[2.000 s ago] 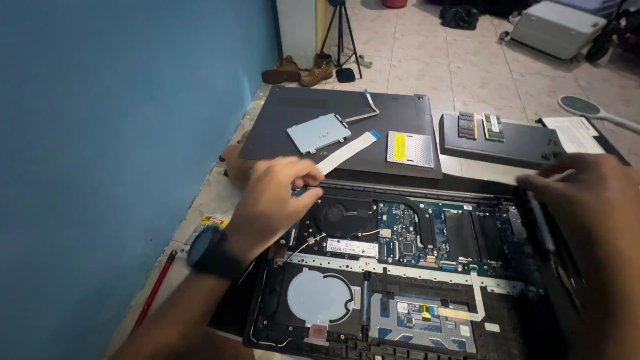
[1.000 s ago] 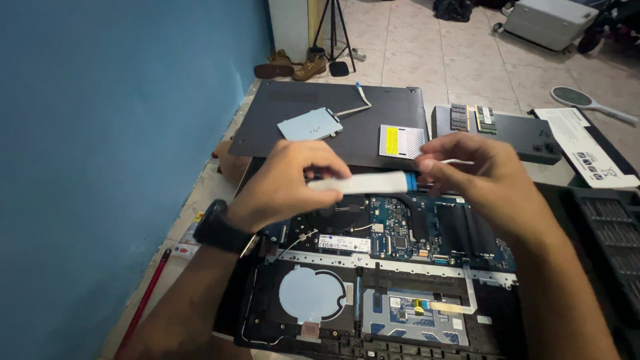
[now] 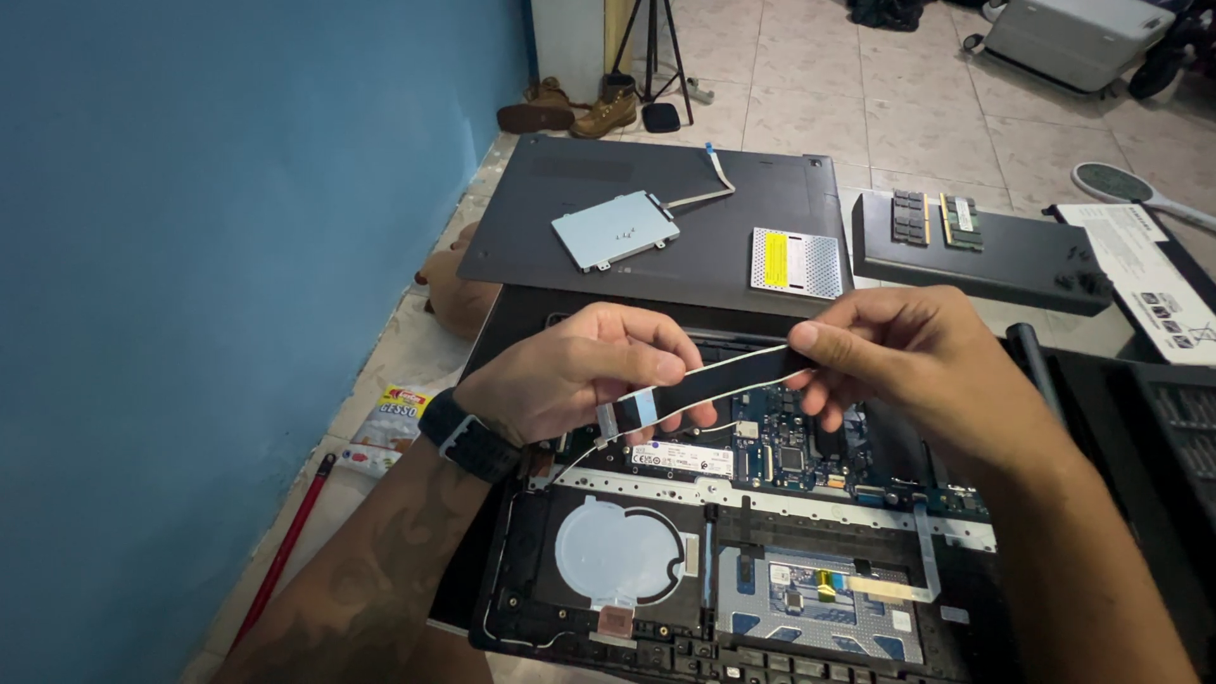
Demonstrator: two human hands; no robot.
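A flat ribbon cable (image 3: pixel 736 377), its black side showing, is stretched between my hands above an opened laptop chassis (image 3: pixel 532 560). My left hand (image 3: pixel 617 370) pinches it near the end with a light-blue tab. The other end lies between the thumb and fingers of my right hand (image 3: pixel 883 361), which hide its tip. Under the cable are the blue circuit board (image 3: pixel 788 461) and an M.2 solid-state drive (image 3: pixel 682 460) with a white label. Nearer to me in the chassis sits the touchpad's metal underside (image 3: pixel 750 617).
Behind the chassis lies a dark laptop cover (image 3: pixel 513 233) bearing a metal drive bracket (image 3: pixel 617 231) and a perforated metal plate (image 3: pixel 825 264). Memory modules (image 3: pixel 961 222) and small screws rest on a black box (image 3: pixel 1026 261). A laptop battery (image 3: pixel 1145 275) lies at right, beyond a bit case (image 3: pixel 1178 427).
My right hand has come in from the right and now holds the cable's other end. The cable has turned from its white side to its black side.
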